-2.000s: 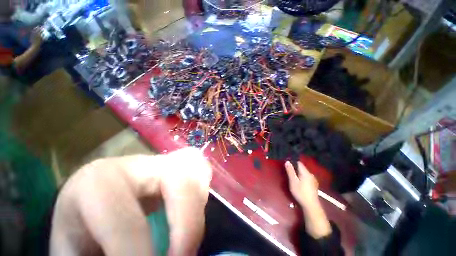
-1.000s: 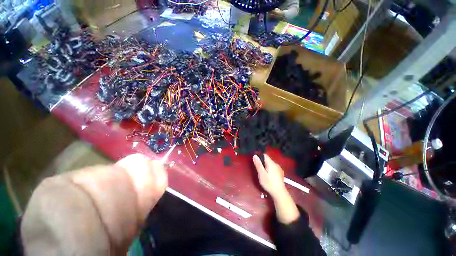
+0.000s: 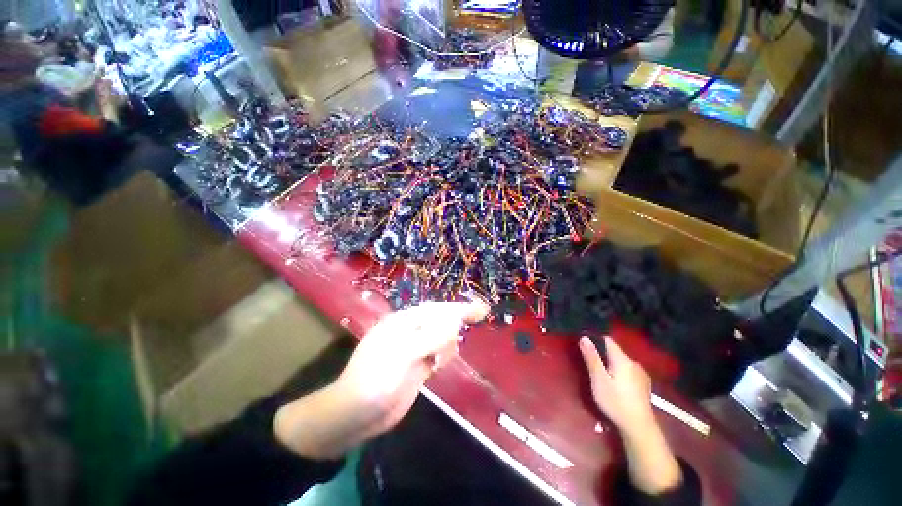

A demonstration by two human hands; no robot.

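Observation:
A large tangled heap of wired units (image 3: 465,198) with red and orange wires lies on the shiny red mat (image 3: 495,376). A pile of black pads (image 3: 633,292) lies to its right. My left hand (image 3: 391,371) is over the mat at the heap's near edge, fingertips together, reaching the wires; I cannot tell whether it holds a unit. My right hand (image 3: 618,380) is at the near edge of the black pile with a small black pad (image 3: 597,346) between thumb and finger. A loose black pad (image 3: 523,341) lies between the hands.
An open tan carton (image 3: 692,237) of black pieces stands behind the pile. A white-and-metal box (image 3: 781,405) is at the right. A black fan (image 3: 596,25) is behind the heap. Large cartons (image 3: 242,351) are at the left, with a person's dark sleeve (image 3: 84,148) beyond.
My left hand has moved from close to the camera, forward and right to the heap's near edge. My right hand stays at the black pile. The camera view has shifted.

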